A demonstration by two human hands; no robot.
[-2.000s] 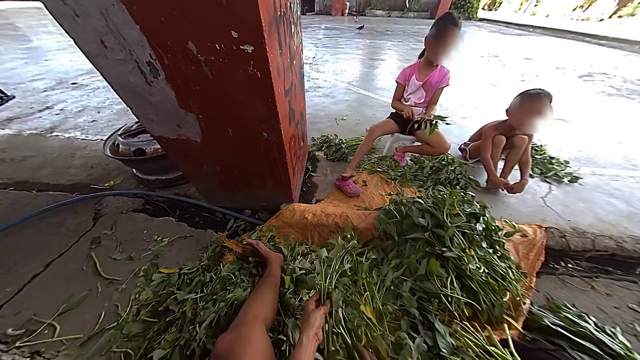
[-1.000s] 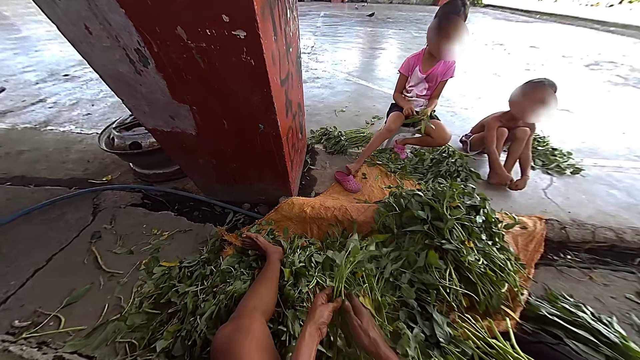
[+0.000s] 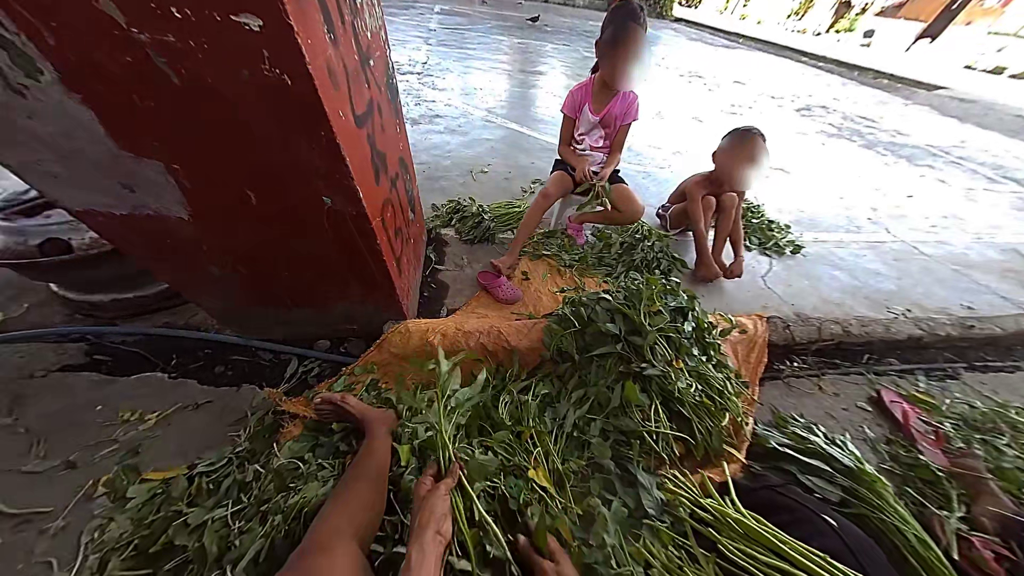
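Note:
My left hand (image 3: 433, 506) is closed around a small bunch of leafy green stems (image 3: 450, 432), held upright with the leaves at the top. Low in the view, my right hand (image 3: 547, 555) is partly cut off by the bottom edge and lies among the greens right of that bunch; its fingers touch leaves, and whether they grip any cannot be told. A broad heap of leafy greens (image 3: 632, 360) surrounds both hands and lies partly on an orange woven sack (image 3: 456, 340). My bare leg and foot (image 3: 360, 416) rest on the heap at the left.
A red pillar (image 3: 264, 160) rises at the left, with a blue hose (image 3: 176, 332) at its base. Two people sit beyond the sack; one in a pink shirt (image 3: 600, 120) holds greens. A pink clog (image 3: 500, 286) lies on the sack. Cut stems (image 3: 752, 520) lie at the right.
My right hand has moved down and away from my left, which still holds a bunch. The seated person's foot has come out of the pink clog.

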